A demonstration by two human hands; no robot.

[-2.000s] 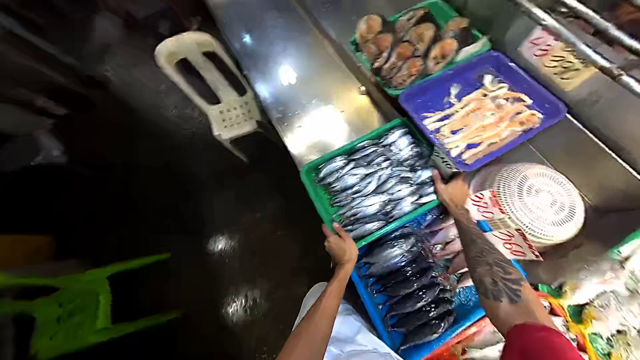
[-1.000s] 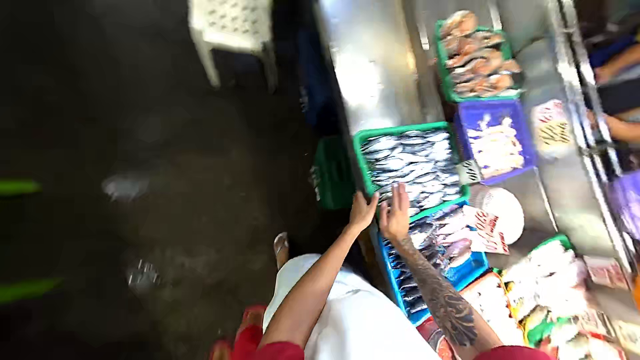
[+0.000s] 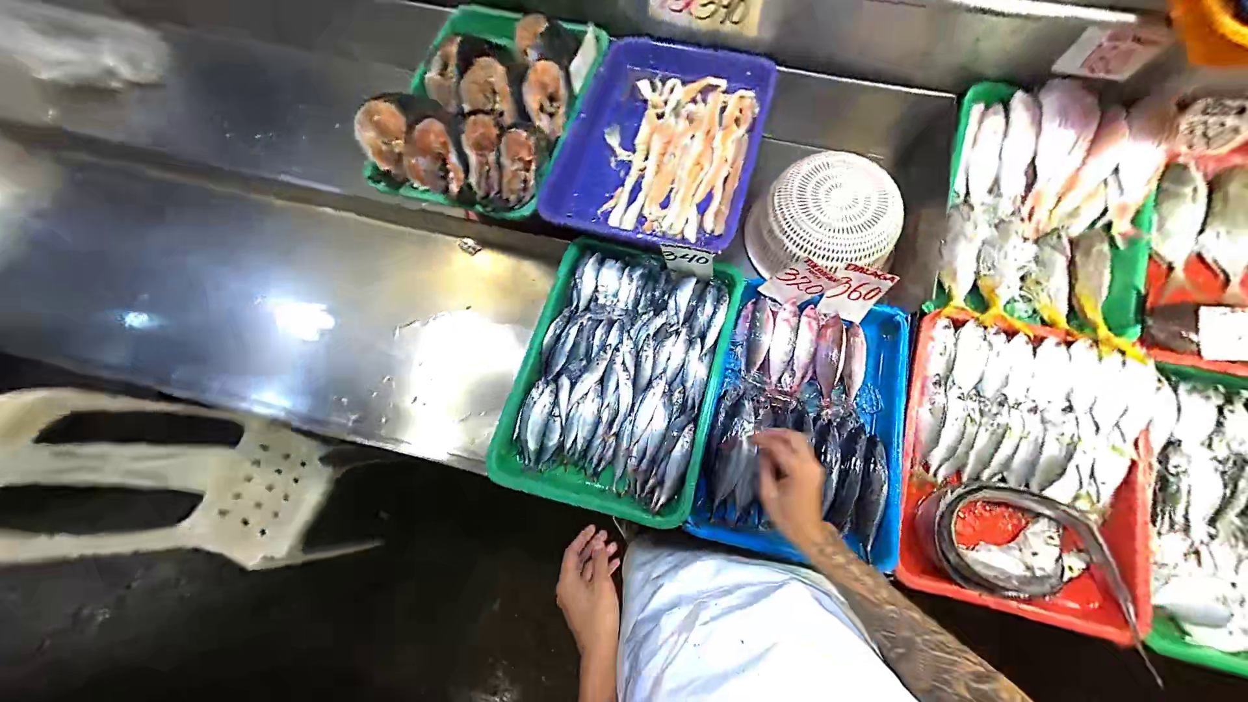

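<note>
My right hand (image 3: 788, 480), at the end of a tattooed forearm, is over the dark fish (image 3: 846, 468) at the near part of a blue tray (image 3: 885, 341). Its fingers are bent down at the fish; whether they grip one is hidden. Pinkish fish (image 3: 804, 341) lie in the far part of that tray. My left hand (image 3: 589, 575) hangs empty just below the near edge of a green tray (image 3: 604, 499), its fingers slightly bent. Rows of small silvery fish (image 3: 624, 380) fill this green tray, which stands beside the blue one.
Behind are a green tray of fish steaks (image 3: 485, 88), a purple tray (image 3: 568, 185) with pale strips and an upturned white plastic basket (image 3: 829, 210). At the right, a red tray (image 3: 1116, 595) holds silvery fish and a coiled long fish (image 3: 951, 546). A white plastic chair (image 3: 263, 497) stands left.
My hands have left the green tray of silvery fish; the right one has moved over to the dark fish, the left one below the tray's edge. The view has turned.
</note>
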